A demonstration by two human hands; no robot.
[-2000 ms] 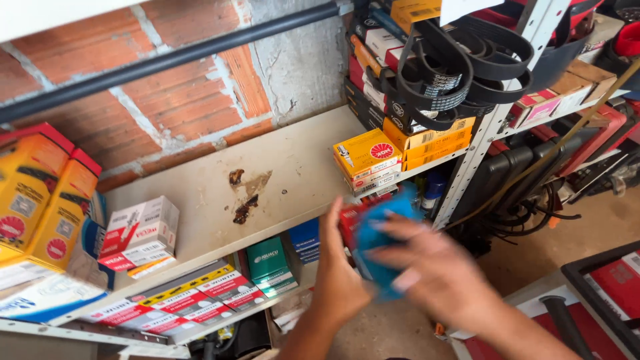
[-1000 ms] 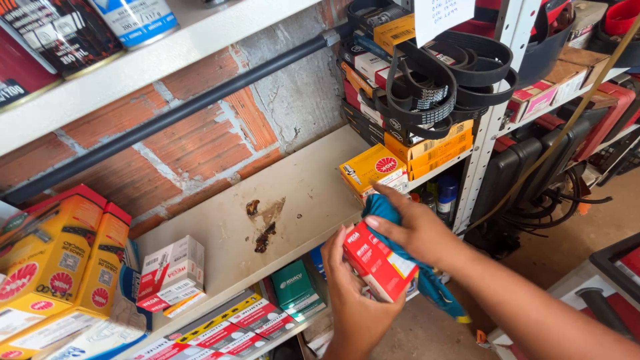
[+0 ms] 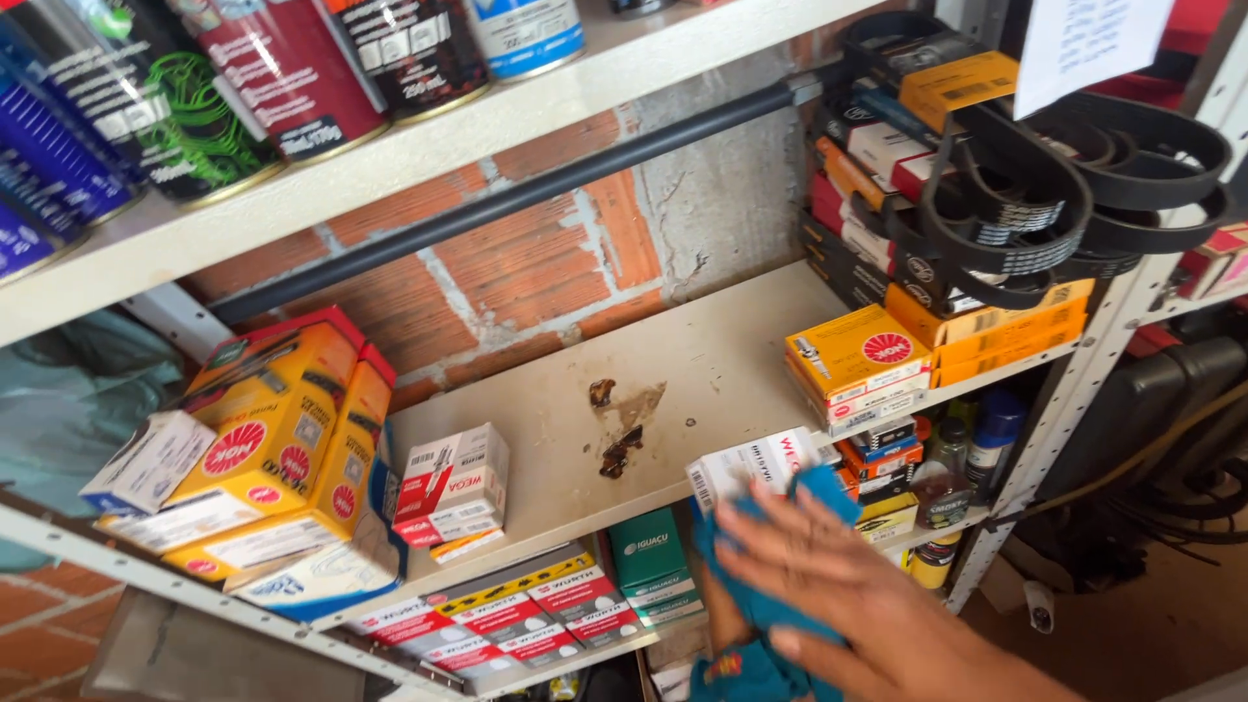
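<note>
My right hand (image 3: 829,575), fingers spread and blurred, presses a teal cloth (image 3: 756,595) against a white and red WEGA spark plug box (image 3: 751,463) at the shelf's front edge. Only a little of my left hand (image 3: 721,609) shows beneath the cloth, by the lower end of the box; its fingers are mostly hidden. Behind them, the cream metal shelf (image 3: 546,390) bears a dark, sticky-looking stain (image 3: 619,453). Another WEGA box (image 3: 453,487) stands to the left on the shelf, and stacked NGK boxes (image 3: 858,356) lie to the right.
Large yellow NGK boxes (image 3: 273,439) fill the left end. Black ribbed belts (image 3: 1014,205) hang at the right over stacked boxes. Spray cans (image 3: 283,78) stand on the upper shelf. Würth boxes (image 3: 565,604) and green boxes (image 3: 648,556) sit below. A perforated metal upright (image 3: 1102,361) rises at the right.
The cloth and my right hand now cover much of the box, whose red face showed one second ago. The view has shifted, with more of the upper shelf's cans showing.
</note>
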